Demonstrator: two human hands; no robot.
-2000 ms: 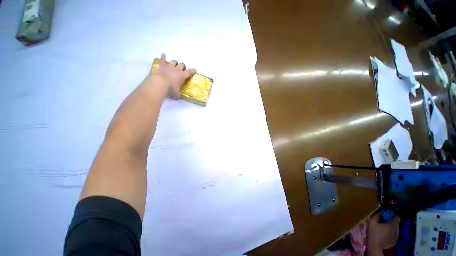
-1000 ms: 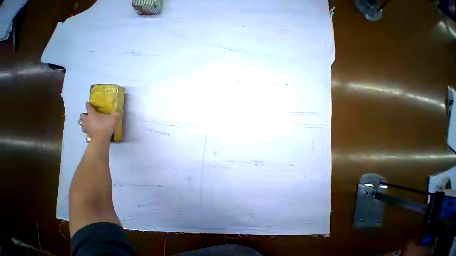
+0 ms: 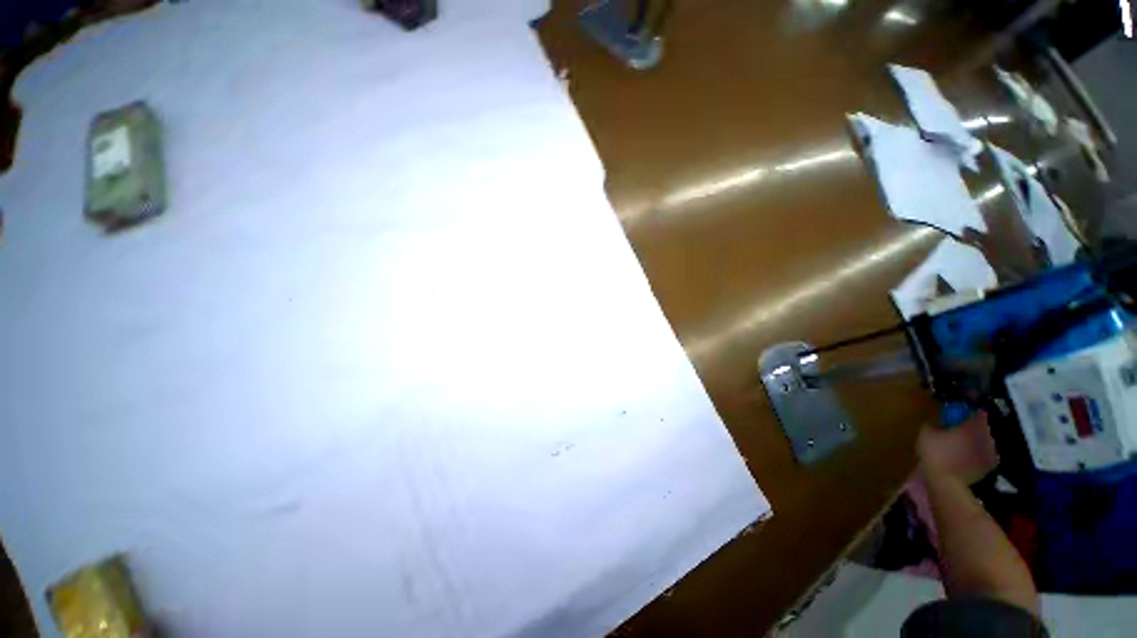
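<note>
The cloth cutting machine (image 3: 1016, 343) stands at the right, with its silver base plate (image 3: 808, 405) on the brown table. My right hand (image 3: 960, 451) is closed on the handle below the blue motor, partly hidden by the machine. My left hand is not in view. A big white fabric lay with paper marker (image 3: 337, 324) fills the left and middle. A yellow cloth weight (image 3: 100, 603) lies on its near left part, cut off by the bottom edge and blurred. A grey-green cloth weight (image 3: 125, 167) lies at the upper left.
A dark cloth weight (image 3: 405, 10) lies at the lay's far edge. Another metal base plate (image 3: 623, 35) stands on the table (image 3: 698, 162) beyond. White cut pieces (image 3: 920, 175) lie at the upper right. Coloured cloth lies below the table's near edge.
My left hand has let go of the yellow weight and left the picture. The view has swung right, bringing the machine, its white box and my right arm more into view.
</note>
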